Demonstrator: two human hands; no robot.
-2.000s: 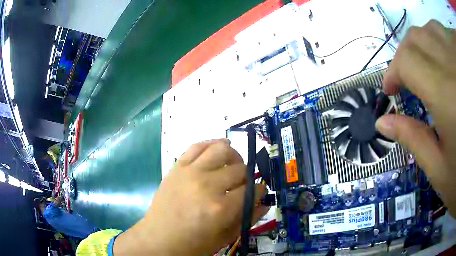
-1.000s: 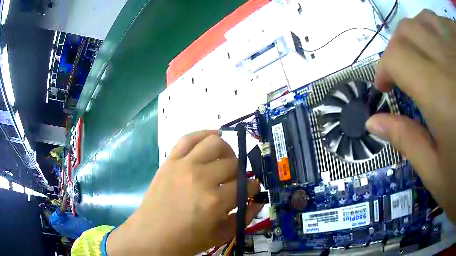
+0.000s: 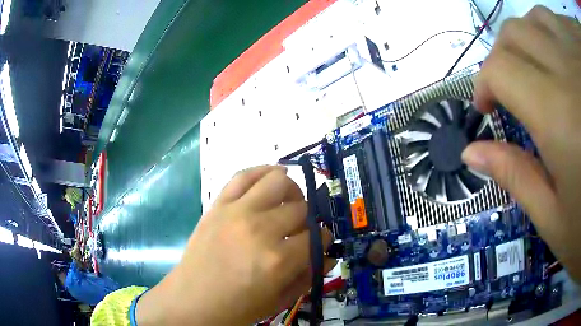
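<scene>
The blue motherboard (image 3: 414, 245) lies on the white metal panel (image 3: 255, 121). My left hand (image 3: 255, 235) is bare, at the board's left edge, fingers closed on a small black plug connector (image 3: 336, 249) on wires; the fingertips are partly hidden. A thick black cable (image 3: 313, 235) runs down in front of its fingers. Yellow and red wires (image 3: 294, 312) show below the hand. My right hand (image 3: 535, 121) is bare, thumb and fingers apart, over the right part of the CPU cooler (image 3: 448, 150); it holds nothing visible.
The memory module (image 3: 355, 184) and the M.2 SSD (image 3: 425, 275) sit on the board. A thin black wire (image 3: 465, 57) runs above the cooler. Red-orange padding (image 3: 255, 57) edges the panel. The green bench (image 3: 153, 191) extends left. A person's blue sleeve (image 3: 92, 284) shows at far left.
The panel and board have shifted slightly left and up in view. My left hand stays at the plug by the board's left edge. My right hand stays over the cooler, still apart.
</scene>
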